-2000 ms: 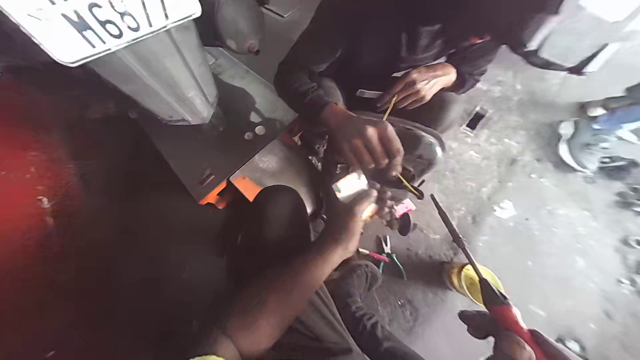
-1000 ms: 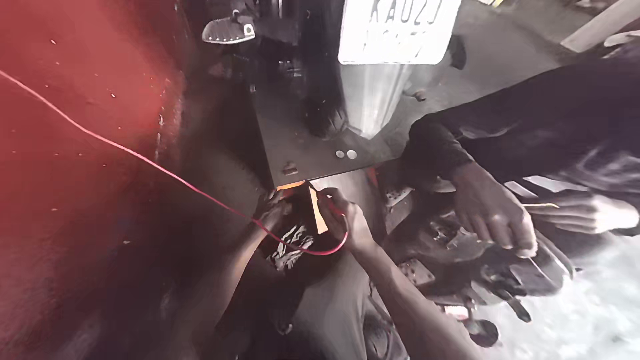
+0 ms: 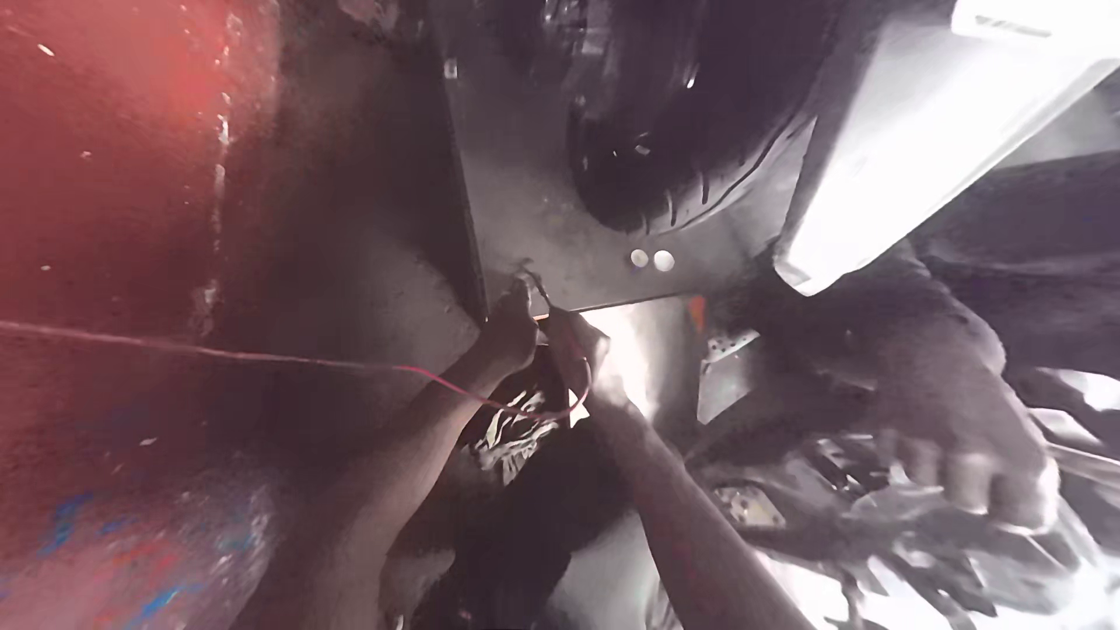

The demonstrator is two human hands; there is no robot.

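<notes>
My left hand (image 3: 512,328) is near the front corner of a dark flat platform (image 3: 542,219), its fingers around a small dark item too blurred to name. Close on its right, my right hand (image 3: 577,350) is closed on a thin dark tool (image 3: 540,287) whose tip reaches over the platform toward my left fingers. A red wire (image 3: 306,360) comes in from the left, crosses my left forearm and loops up to my right hand. Below the hands lies a crumpled dark and light cloth (image 3: 516,429). Two round pale discs (image 3: 652,260) sit on the platform.
A black tire (image 3: 665,175) stands on the platform, beside a pale metal bar (image 3: 919,140). At the right is another person's hand (image 3: 971,437) over dark machine parts (image 3: 831,499). A red painted panel (image 3: 114,192) fills the left side.
The red-handled tool seen two seconds ago in my right hand is out of view. Both my hands are now together at the platform's edge, with the red wire beside them. The view has swung left and closer.
</notes>
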